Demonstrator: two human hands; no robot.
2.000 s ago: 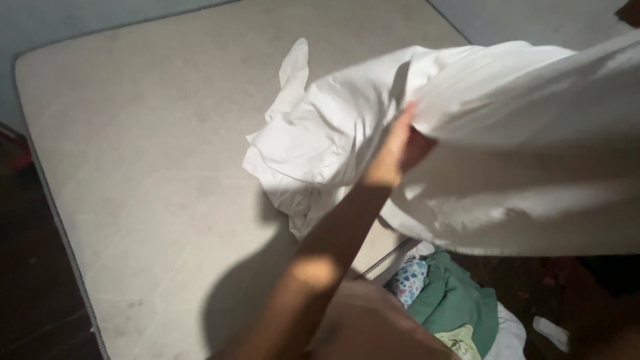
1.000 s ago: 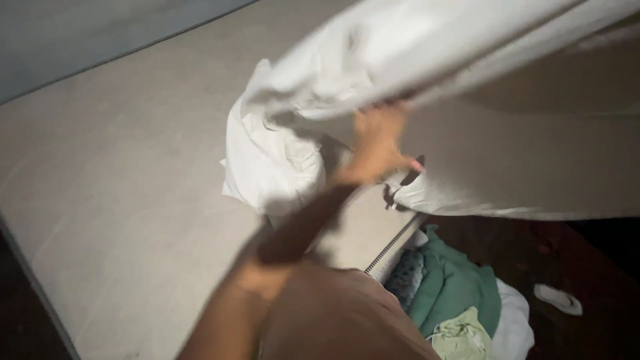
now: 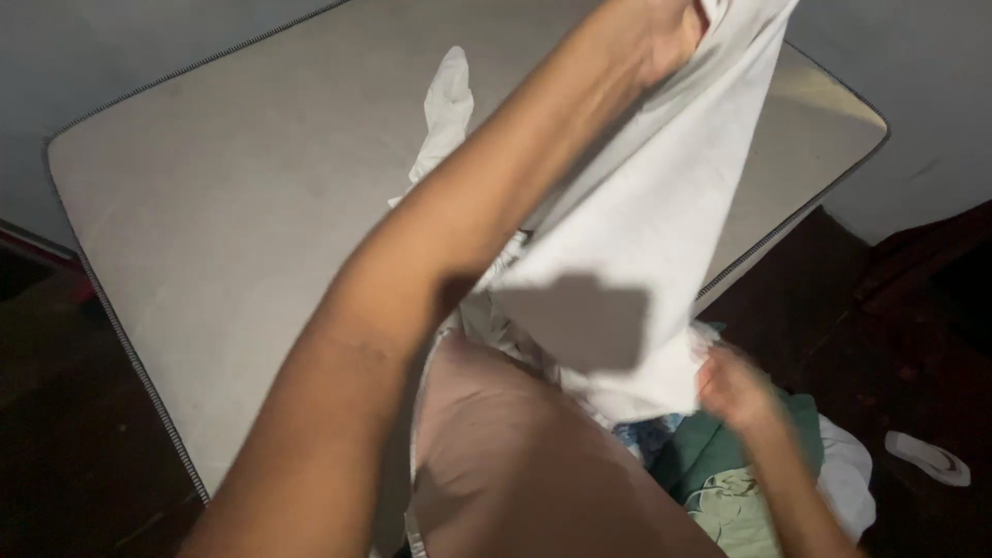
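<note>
A white cloth sheet (image 3: pixel 659 232) hangs stretched between my two hands above a bare mattress (image 3: pixel 232 194). My left hand (image 3: pixel 674 39), at the end of the outstretched arm near the top edge, grips the sheet's upper part. Lower right, my right hand (image 3: pixel 732 387), slightly blurred, holds the sheet's lower corner. Bunched folds of white cloth lie on the mattress near my body, and a narrow end of white cloth (image 3: pixel 448 101) shows beyond my left forearm. A dark shadow falls across the sheet.
Below my right hand lies a pile of cloths: a green one (image 3: pixel 798 426), a pale green one (image 3: pixel 732 504) and a white one (image 3: pixel 849 473). A light flip-flop (image 3: pixel 928 459) rests on the dark floor at right. Grey walls (image 3: pixel 907 101) border the mattress's far side.
The left arm now reaches farther up and to the right, and the sheet hangs more upright. My right hand has come into view, holding the sheet's lower corner. The view has shifted.
</note>
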